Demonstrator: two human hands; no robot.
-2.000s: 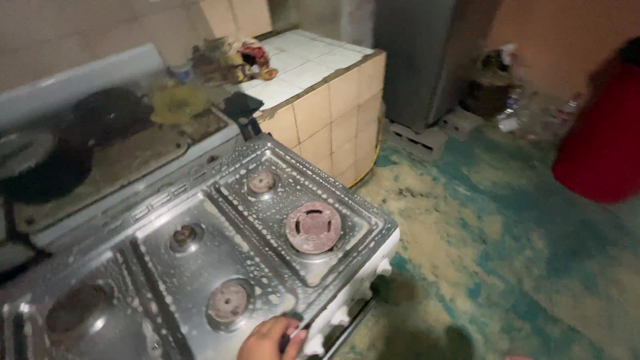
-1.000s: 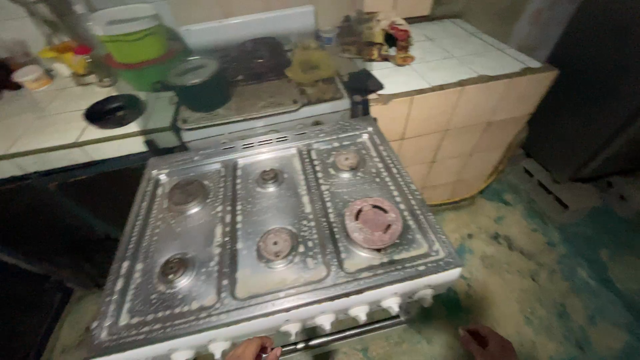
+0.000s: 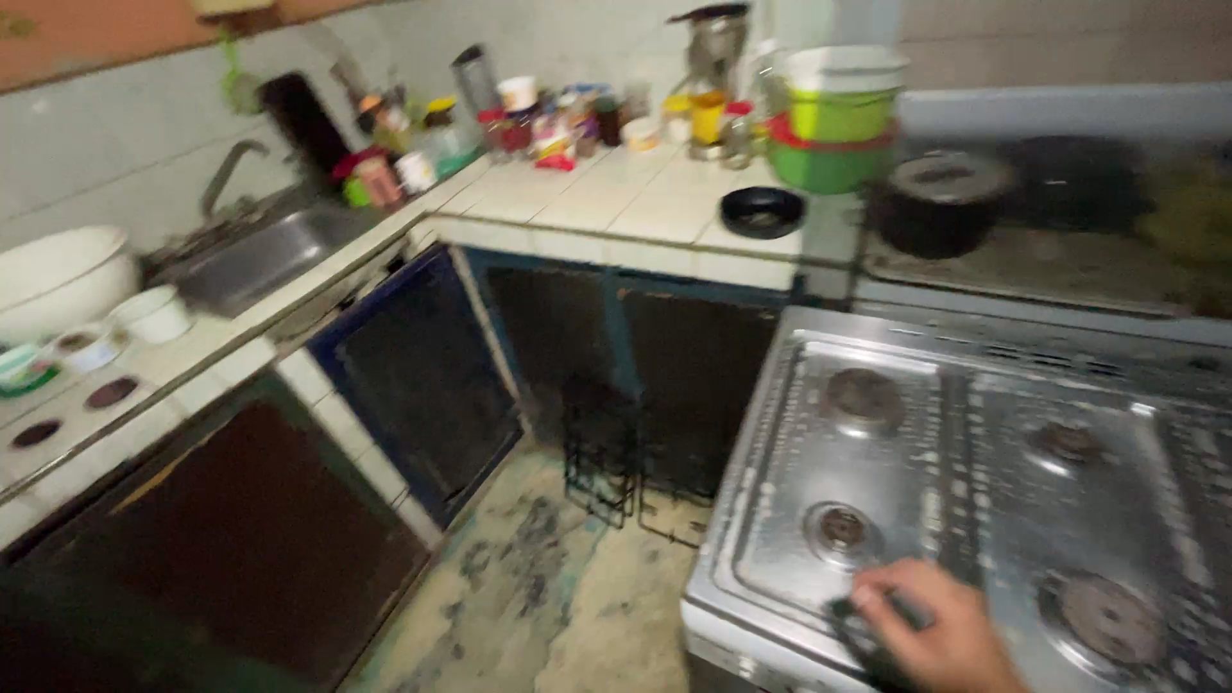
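Note:
The steel cooktop of a gas stove (image 3: 866, 462) fills the right side, wet with droplets and whitish streaks. Its burners are bare; a front-left burner (image 3: 842, 527) lies just beyond my right hand (image 3: 910, 616). That hand is low over the front edge, fingers curled and thumb near the fingertips. They close around a dark object (image 3: 852, 626), too blurred to name. My left hand is out of view. Black wire grates (image 3: 602, 472) lean against the cabinets, on the floor left of the stove.
A tiled counter (image 3: 616, 192) holds a black pan (image 3: 762, 212), jars and stacked green buckets (image 3: 833, 144). A steel sink (image 3: 274, 252) lies left, beside a white basin (image 3: 67, 274). A lidded pot (image 3: 943, 202) stands behind the cooktop. Cabinet doors (image 3: 423, 385) line the stained floor.
The view has swung far left, bringing in the sink, cabinets and grates. Two hands showed at the stove's front a second ago; one shows now, over the cooktop's front left part.

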